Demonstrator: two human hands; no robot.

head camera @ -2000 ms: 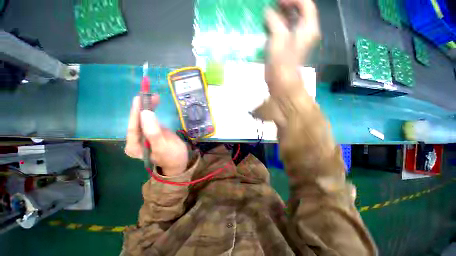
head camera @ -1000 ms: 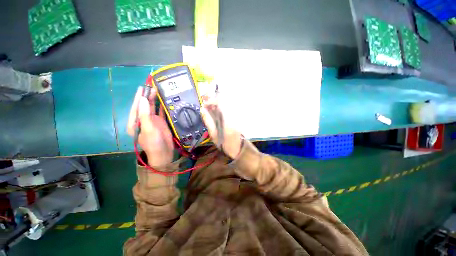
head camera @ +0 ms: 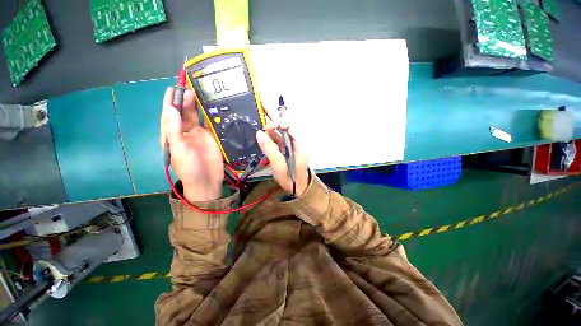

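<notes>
The multimeter (head camera: 230, 111) has a yellow-orange case and a lit display; it is tilted slightly and overlaps the left edge of the white sheet (head camera: 357, 102). My left hand (head camera: 194, 149) is at its left side, palm up, holding the red test probe (head camera: 179, 95) with its tip pointing away from me. My right hand (head camera: 283, 149) is at its lower right, holding the black test probe (head camera: 288, 153), fingertips near the rotary switch (head camera: 243, 135). The red wire (head camera: 220, 211) loops below the meter. Whether either hand touches the case is hard to tell.
Green boards (head camera: 127, 18) lie on the dark surface beyond the bench, with another (head camera: 28, 41) at far left. A dark stand (head camera: 474, 63) at upper right carries boards. A yellow-green strip (head camera: 232, 22) lies beyond the meter. A small white piece (head camera: 501, 134) lies on the teal strip (head camera: 439, 121).
My right hand has come down from over the far area to the meter's lower right. The large green board over the white sheet is gone from there. The meter has tilted and appears nearer.
</notes>
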